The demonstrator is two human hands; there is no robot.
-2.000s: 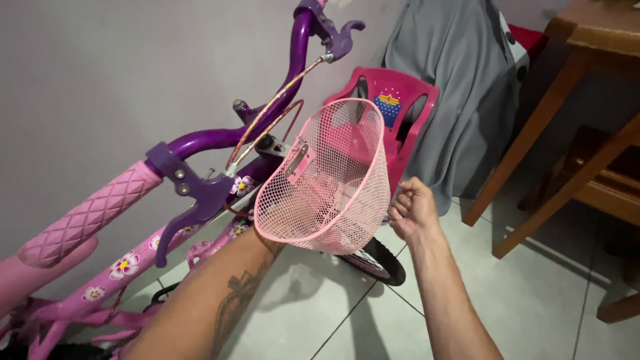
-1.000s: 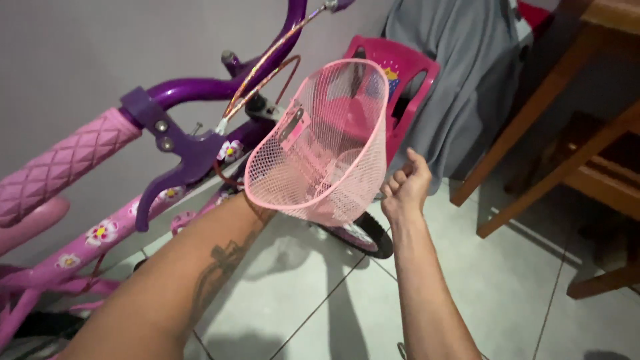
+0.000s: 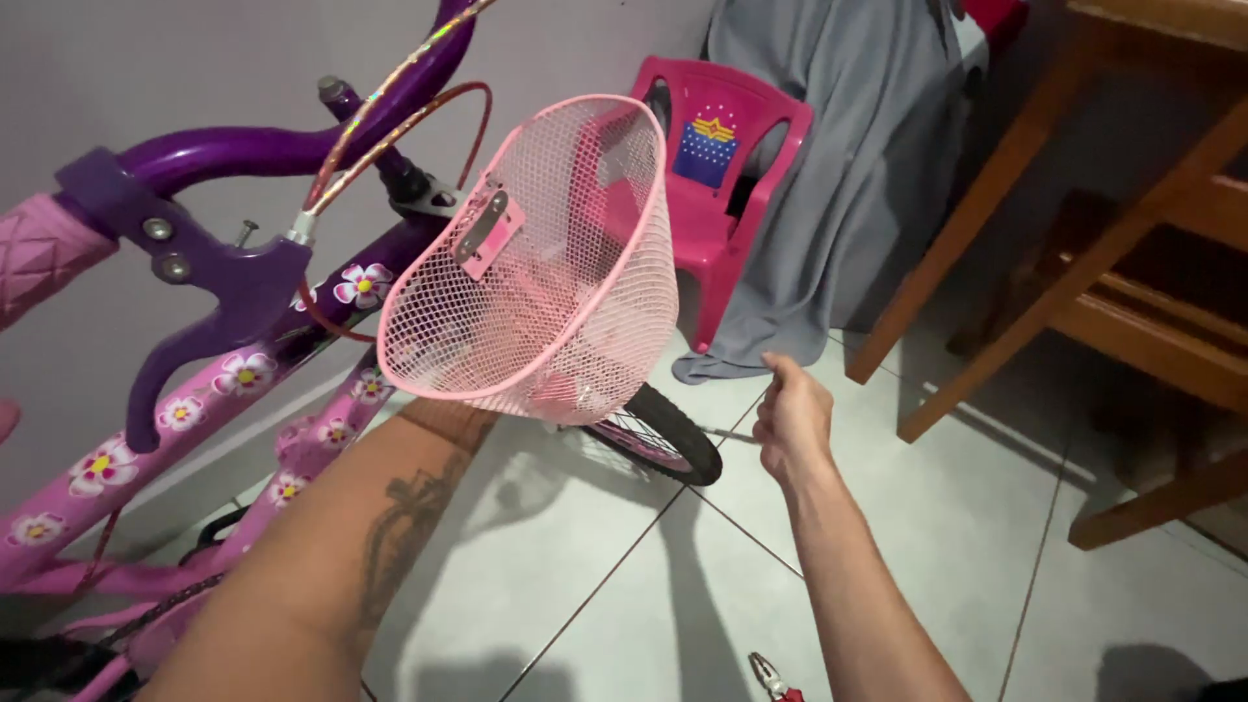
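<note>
A pink wire-mesh basket sits tilted at the front of a child's pink and purple bicycle, with a metal clamp plate on its inner wall. My left forearm reaches beneath the basket, whose mesh mostly hides my left hand; its grip cannot be made out. My right hand is curled, right of the front tire, around a thin metal rod-like tool that points left toward the wheel. The purple brake lever and the cables are at the left.
Behind the basket stands a pink plastic child's chair, beside a hanging grey cloth. Wooden furniture with slanted legs stands at the right. Pliers with red handles lie on the tiled floor at the bottom edge.
My right hand has moved down, away from the basket's side, and the thin metal tool now shows in it. The view has shifted, bringing the pliers into sight.
</note>
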